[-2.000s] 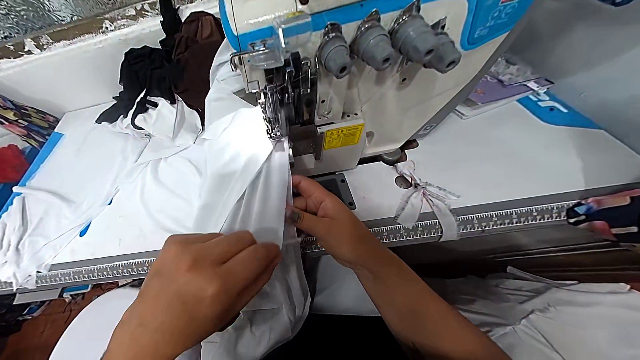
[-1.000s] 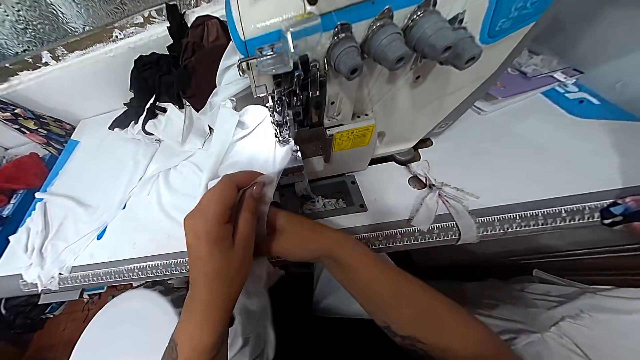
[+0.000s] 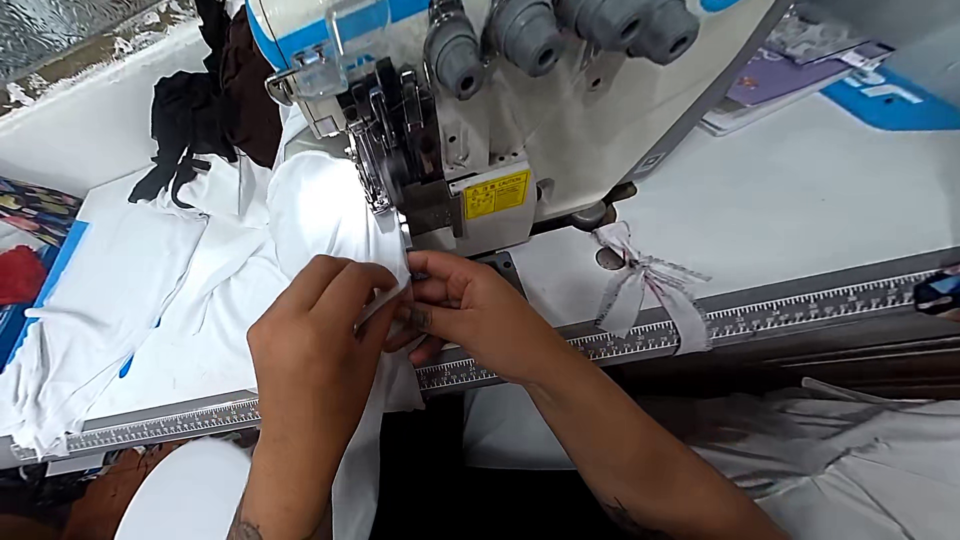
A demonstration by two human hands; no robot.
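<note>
White fabric lies under the presser foot of an overlock sewing machine and hangs over the table's front edge. Just in front of the foot, my left hand pinches a fold of this fabric between thumb and fingers. Close on its right, my right hand grips the fabric's right edge, its fingertips near my left hand's. The machine's lamp lights the cloth brightly beside the needle area.
More white fabric covers the table's left side, with black cloth and brown cloth behind. A ruler tape runs along the front edge. Tied fabric strips sit right of the machine. Purple packets lie at the back right.
One second ago my hands were crossed at the fabric; now they are side by side, my right hand having come out to the right of my left.
</note>
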